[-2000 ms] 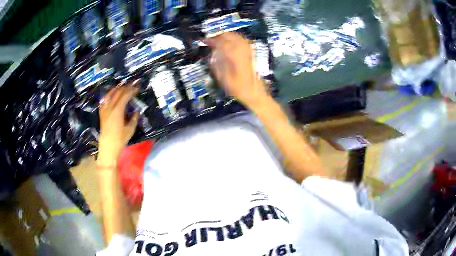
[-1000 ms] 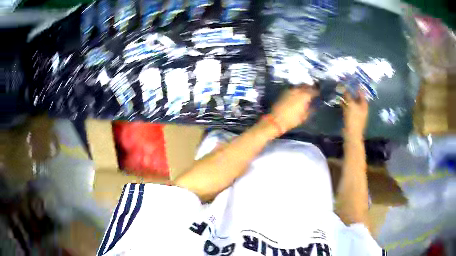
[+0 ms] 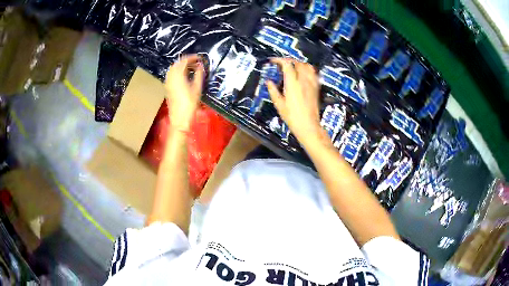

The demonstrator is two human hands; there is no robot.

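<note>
A glossy black tray [image 3: 215, 33] lies across the bench, with blue-white circuit boards in many pockets, such as one board [image 3: 237, 70] between my hands. My right hand [image 3: 298, 95] is over the tray, thumb and fingers spread beside another board [image 3: 261, 92]; no firm grip shows. My left hand [image 3: 184, 89] is at the tray's front edge, fingers curled and slightly blurred; whether it holds anything is unclear. Loose boards [image 3: 446, 201] lie in a heap on the dark bench top at the right.
An open brown carton [image 3: 134, 114] with bright red bags [image 3: 203, 139] stands below the bench edge, under my left forearm. Another brown carton [image 3: 39, 53] is at upper left. The grey floor has yellow lines. Brown packs [image 3: 477, 243] in clear film are at lower right.
The view has turned, putting the loose heap at far right. Both hands have moved from the heap to the left part of the tray. Another board shows beside my right hand.
</note>
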